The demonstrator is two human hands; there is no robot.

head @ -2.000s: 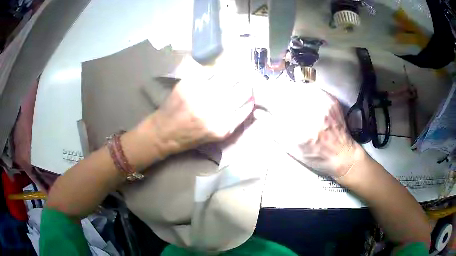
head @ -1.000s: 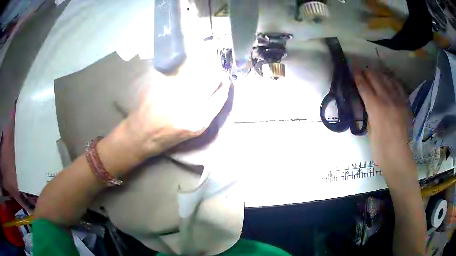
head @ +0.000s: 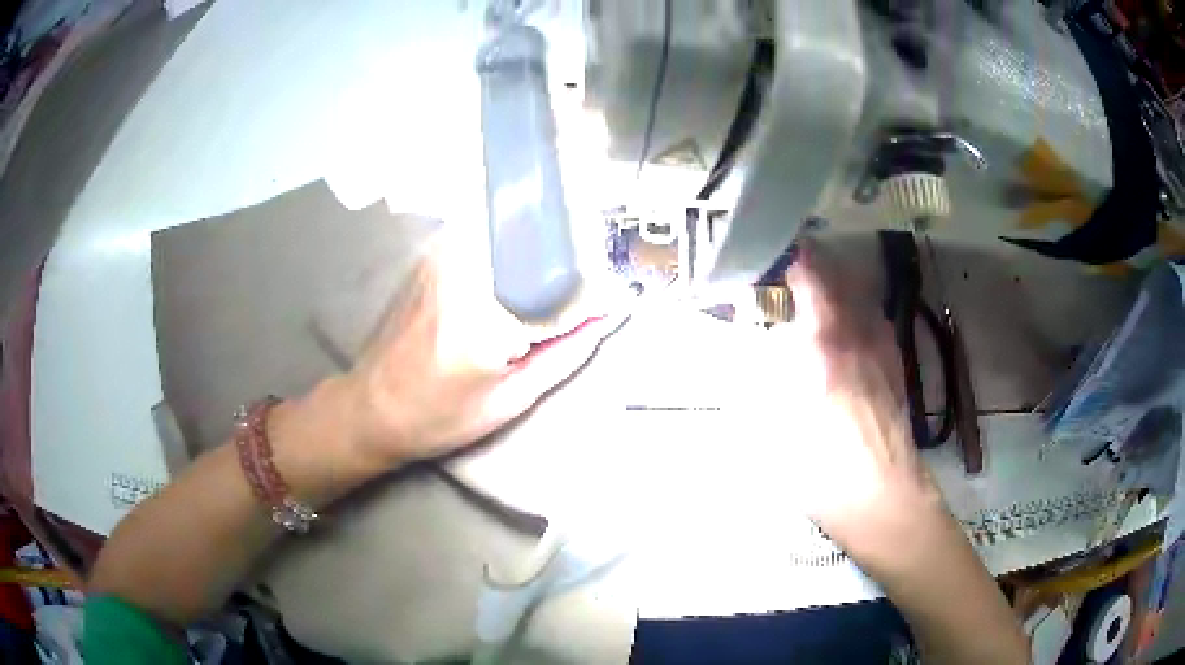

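The taupe cloth panel (head: 247, 299) lies on the white table left of the needle area and runs down over the near edge, bunched. A paler strip (head: 513, 598) lies on it near the edge. My left hand (head: 474, 377) lies on the cloth, fingers pointing at the needle area (head: 650, 260); glare hides whether it grips. My right hand (head: 845, 403) is right of the needle, its fingers up beside the machine head; glare washes out the fingers, so I cannot tell if they hold anything.
The machine head (head: 793, 143) fills the top, with the lamp (head: 530, 195) left of it and a ridged tension knob (head: 916, 198). Black shears (head: 899, 279) and a thin dark stick (head: 964, 403) lie right of my right hand. Grey cloth (head: 78, 195) drapes at far left.
My right hand has moved from beyond the shears back left, to beside the needle area. The dark stick shows beside the shears. My left hand stays on the cloth. The view has shifted.
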